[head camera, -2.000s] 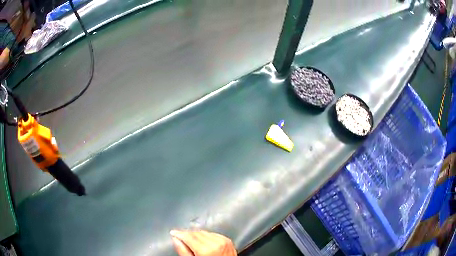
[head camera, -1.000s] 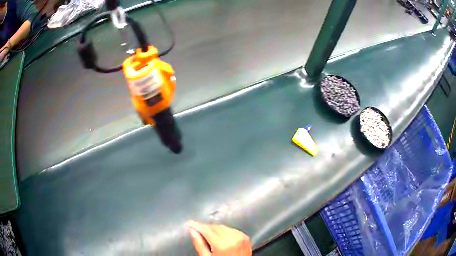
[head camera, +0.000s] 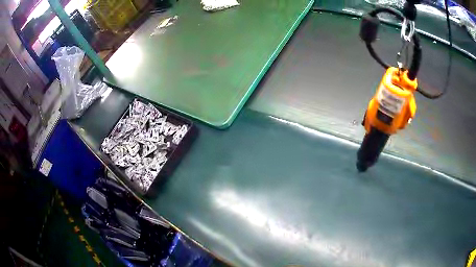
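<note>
Neither of my hands is in the picture. The orange electric screwdriver (head camera: 390, 107) hangs from a metal clip over the bench, its black nose pointing down and slightly left. The black end-plate tray (head camera: 180, 162) sits on the dark-green bench (head camera: 271, 182) at the left, heaped with small silver-grey pieces. Below the bench's left edge, grey finned cases with black cables (head camera: 120, 219) fill the blue bin (head camera: 182, 253).
A green board (head camera: 209, 62) lies behind the tray and across the belt (head camera: 334, 73). A clear plastic bag (head camera: 75, 86) is at the far left by a blue box (head camera: 70, 159). A yellow piece (head camera: 471, 257) is cut off at the lower right edge.
The view has swung left. The tray, green board and bin have come into view; the round dishes, blue crate and the one hand seen earlier have left it. The screwdriver now appears at the right.
</note>
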